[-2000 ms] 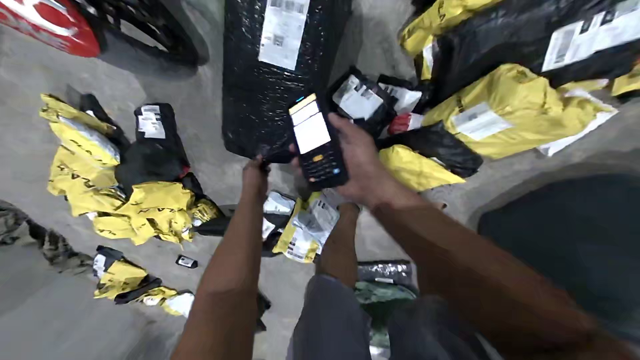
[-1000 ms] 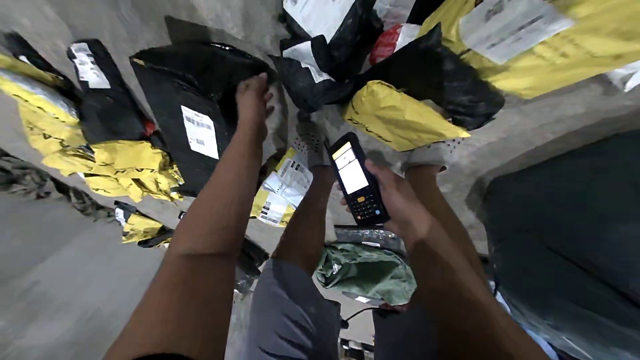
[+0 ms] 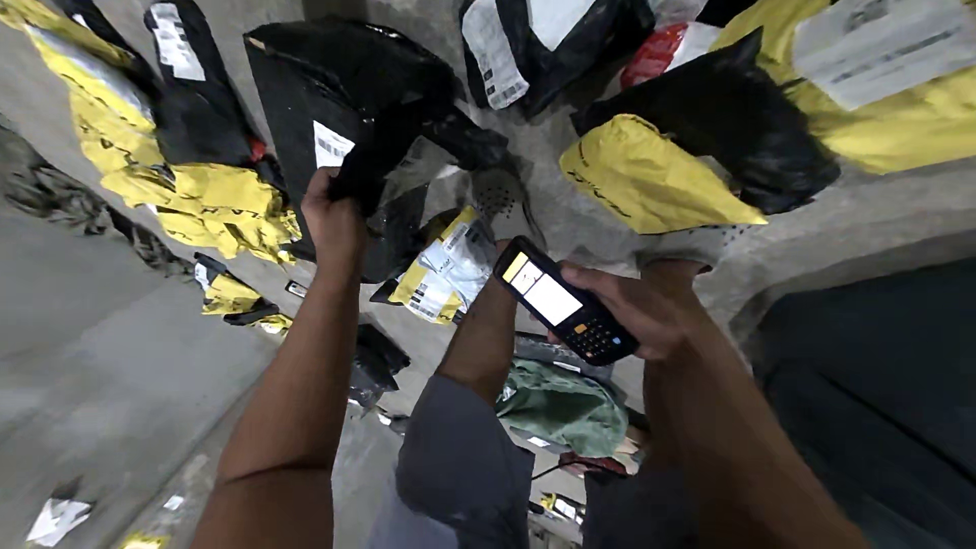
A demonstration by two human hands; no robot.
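Observation:
My left hand [image 3: 333,217] grips the loose plastic of a black plastic-wrapped parcel [image 3: 305,84], beside its white label [image 3: 330,145]. Held in my right hand [image 3: 621,305] is a handheld barcode scanner terminal [image 3: 566,303] with a lit screen and a keypad, its face toward me. Between the hands, a yellow and white labelled mailer bag [image 3: 446,267] lies on the floor by my shoe. A small yellow mailer bag [image 3: 648,175] rests against a black plastic parcel [image 3: 709,114] in front of my other shoe.
More yellow bags [image 3: 213,206] and a black labelled parcel [image 3: 191,99] lie at the left. Black parcels [image 3: 560,46] and a large yellow parcel [image 3: 907,114] are ahead. A green bag [image 3: 564,404] sits behind my legs. A big dark bulky object [image 3: 877,381] stands at the right.
One second ago my left hand lay on the black parcel's upper edge with its fingers apart; now it grips the plastic nearer the label. The scanner stays in my right hand.

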